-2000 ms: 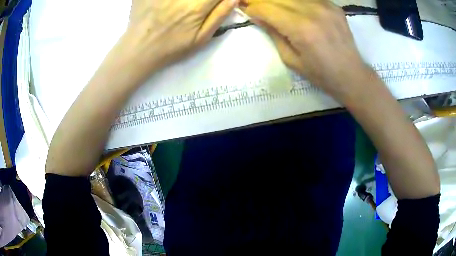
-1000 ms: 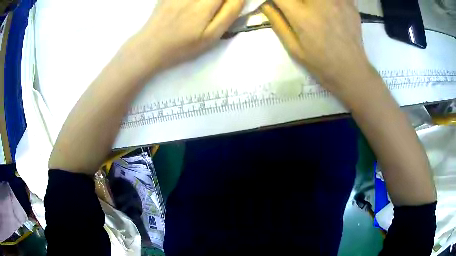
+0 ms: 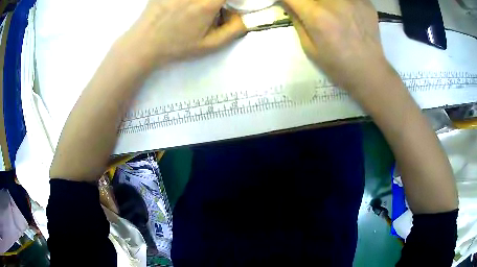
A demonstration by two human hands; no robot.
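A small white cloth piece (image 3: 264, 17) lies between my hands at the top edge of the picture, over the dark gap at the machine bed. My left hand (image 3: 183, 26) is at its left side, thumb against the cloth, fingertips partly cut off by the edge. My right hand (image 3: 334, 26) is at its right side, fingers bent down on the cloth, also partly cut off. Whether the fingers pinch or only press the cloth cannot be told. The needle area is out of the picture.
A black smartphone (image 3: 423, 23) lies at the upper right. A printed ruler (image 3: 209, 108) runs along the white table's front edge. White cloth hangs at the left (image 3: 37, 151) and lies in a heap at the right (image 3: 463, 161). A blue bin (image 3: 399, 201) stands below right.
My hands have moved apart a little, and more of the white cloth shows between them. My left hand has shifted slightly left, with its thumb more stretched out.
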